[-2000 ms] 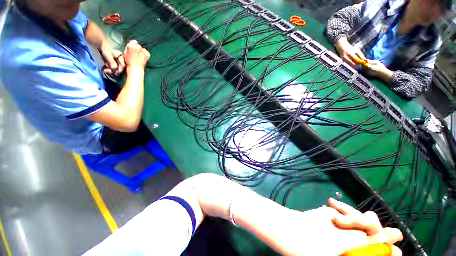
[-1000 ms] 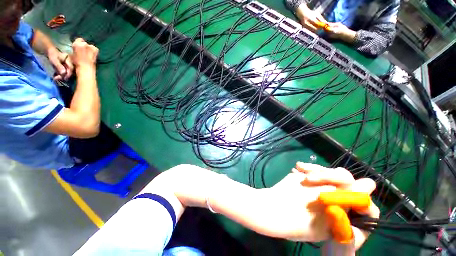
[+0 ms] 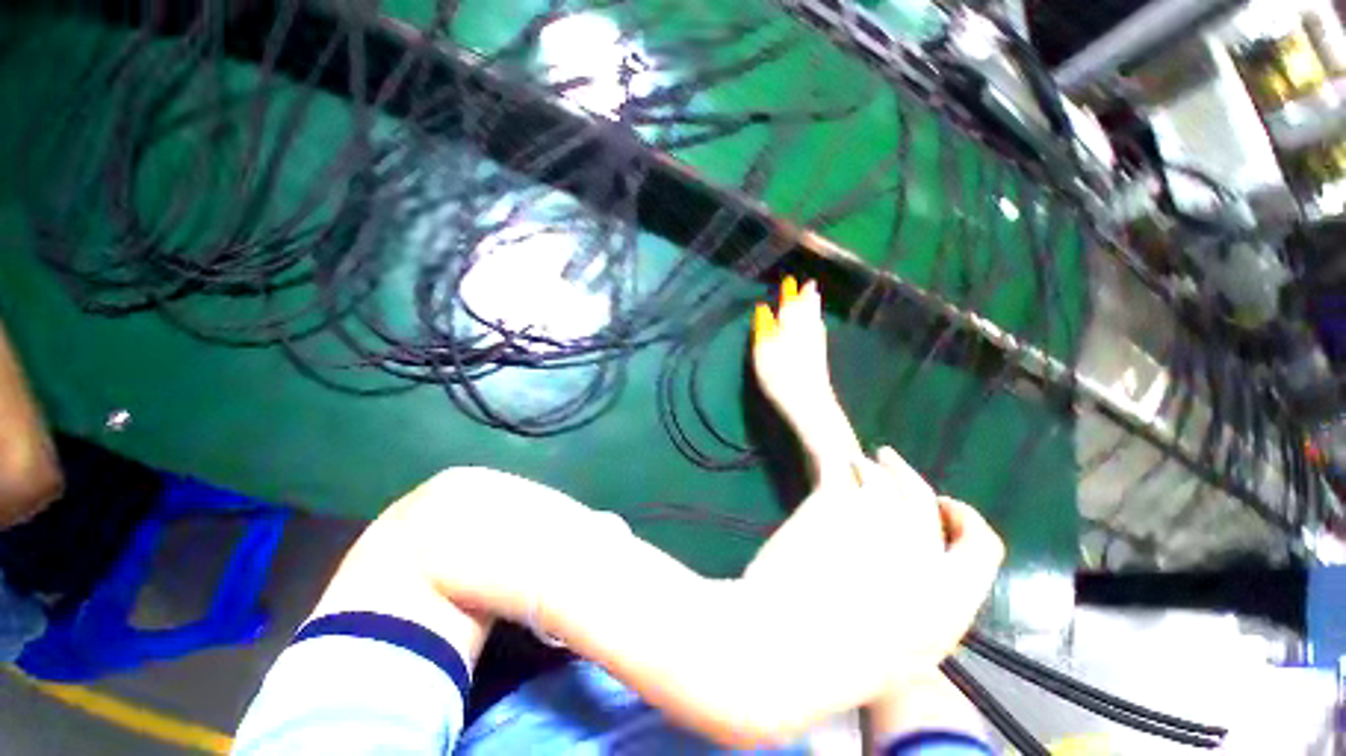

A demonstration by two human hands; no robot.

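Note:
My left hand (image 3: pixel 901 569) is at lower centre, its fingers curled. Black cables (image 3: pixel 1092 694) come out from under it towards the lower right; the grip itself is hidden. My right hand (image 3: pixel 797 362) reaches up beyond the left hand, over the green table near the dark channel. Orange-yellow covers are on its fingertips, which are apart with nothing visible between them. The right forearm is partly hidden behind the left hand. The picture is blurred.
Loops of black cable (image 3: pixel 509 414) lie on the green table (image 3: pixel 369 458) at left and centre. A dark metal-edged channel (image 3: pixel 664 200) crosses it. At the left edge are another person's arm (image 3: pixel 22 443) and a blue stool (image 3: pixel 244 583). Blurred equipment (image 3: pixel 1210 133) stands at upper right.
The view has swung right. My hands were together at the cables one second ago; now my right hand is extended past the left, away from them. The other workers have mostly left the picture.

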